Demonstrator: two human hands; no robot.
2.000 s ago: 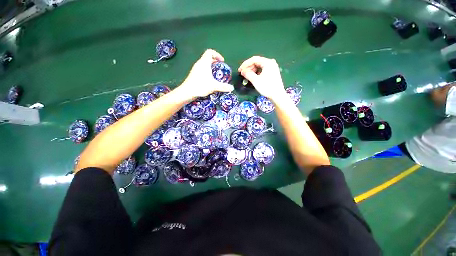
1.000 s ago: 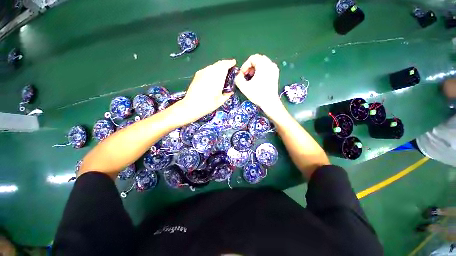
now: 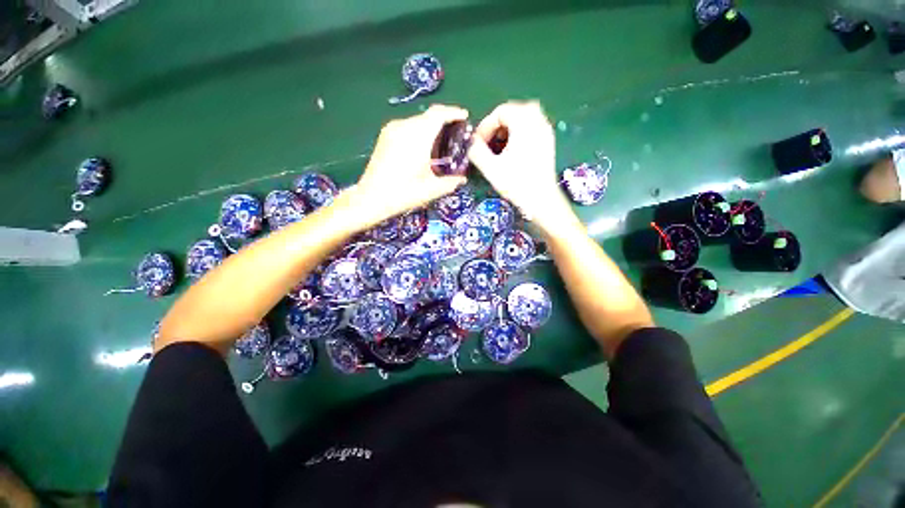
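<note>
My left hand (image 3: 422, 154) holds a patterned round unit (image 3: 454, 149) tilted on its edge, thumb below and fingers above. My right hand (image 3: 516, 149) is beside it, its fingertips pinched at the unit's right side. A dark reddish part (image 3: 498, 139) shows inside the curl of my right hand; what it is cannot be told. A heap of blue-and-white patterned round units (image 3: 407, 276) lies between my forearms. One pale-faced round unit (image 3: 585, 184) with a thin tail lies right of my right hand.
Black housings (image 3: 712, 214) stand or lie grouped at right, some with red wires. A joined unit (image 3: 721, 36) is at the far right. A patterned unit with a white tail (image 3: 422, 73) lies beyond my hands. A person's sleeve (image 3: 871, 273) is at the right edge.
The patterned unit in my left hand has turned from facing me to edge-on. Loose units on the far side have shifted rightward in view. The pale-faced unit right of my right hand is now uncovered.
</note>
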